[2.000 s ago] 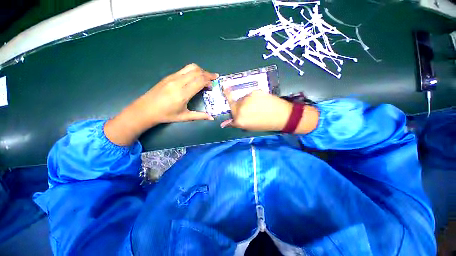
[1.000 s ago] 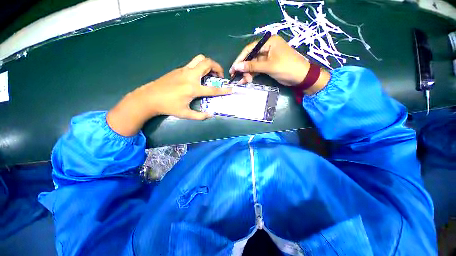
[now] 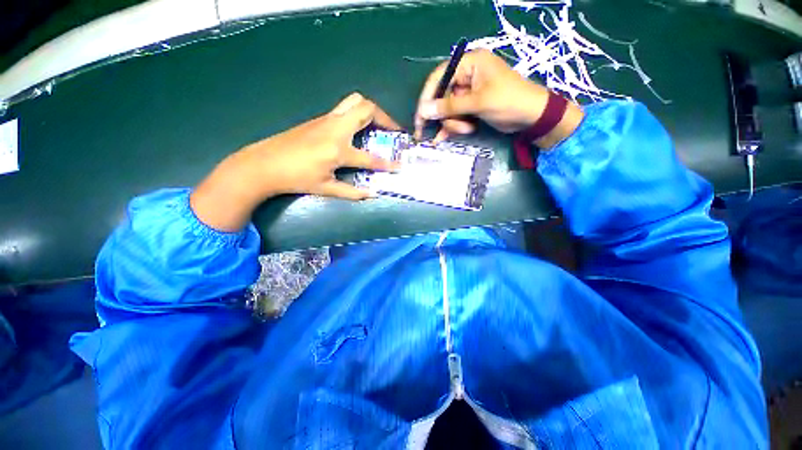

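Observation:
An open phone body (image 3: 431, 180), pale inside with a dark right end, lies on the dark-green mat in front of me. A small bluish-green patch shows at its left end. My left hand (image 3: 308, 154) holds the phone's left end, fingers at its upper and lower edges. My right hand (image 3: 479, 95) grips black pen-like tweezers (?) (image 3: 455, 66), whose tip is at the phone's upper edge; the tip is too small to see clearly. A loose pile of white cables (image 3: 556, 54) lies beyond my right hand and is partly hidden by it.
A black slab device (image 3: 744, 105) with a white cord is at the right. A white paper (image 3: 8, 146) is at the far left. A white rail (image 3: 114, 51) borders the mat's far side. A crinkled clear bag (image 3: 288, 279) is below the bench edge.
Since two seconds ago, my right hand has moved from over the phone to beyond its upper edge, now with the tool visible. In the last second the tool has become more upright. The phone is tilted differently.

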